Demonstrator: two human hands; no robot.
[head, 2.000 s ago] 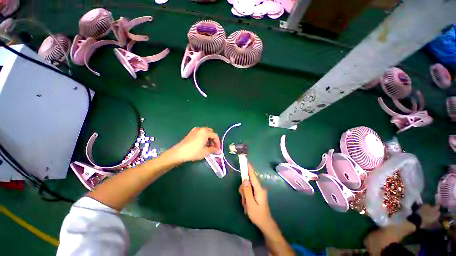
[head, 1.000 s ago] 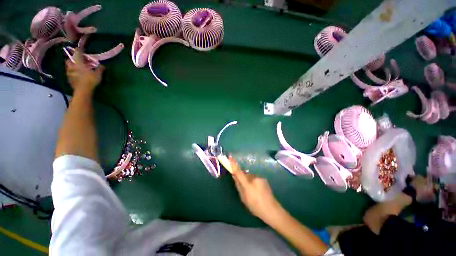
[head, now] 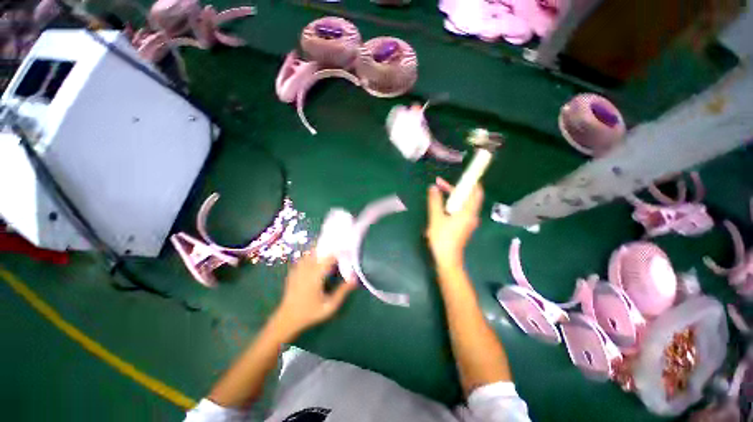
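Note:
My left hand point(head: 307, 288) holds a pink clip base with a curved bracket point(head: 357, 245) above the green bench; the clip is blurred. The bracket's open side faces right. My right hand point(head: 452, 227) is to its right and grips the pale handle of the hammer point(head: 468, 177), head pointing away from me. Another pink clip with bracket point(head: 410, 132) lies beyond, just left of the hammer head, also blurred. A clip with bracket point(head: 204, 257) lies at the left beside the small silvery pieces point(head: 285, 239).
White machine point(head: 124, 140) with black cables at left. Two fan heads with a clip point(head: 388, 66) at the far side. White steel post point(head: 594, 177) slants in from the right. Clips, a fan head point(head: 646, 278) and a bag of copper-coloured parts point(head: 681, 363) at right. Pink covers point(head: 501, 18) far back.
My left hand has come back from the far left and now holds a clip with bracket. The hammer has moved up and away from me. A blurred clip now shows beyond my hands. The view has shifted.

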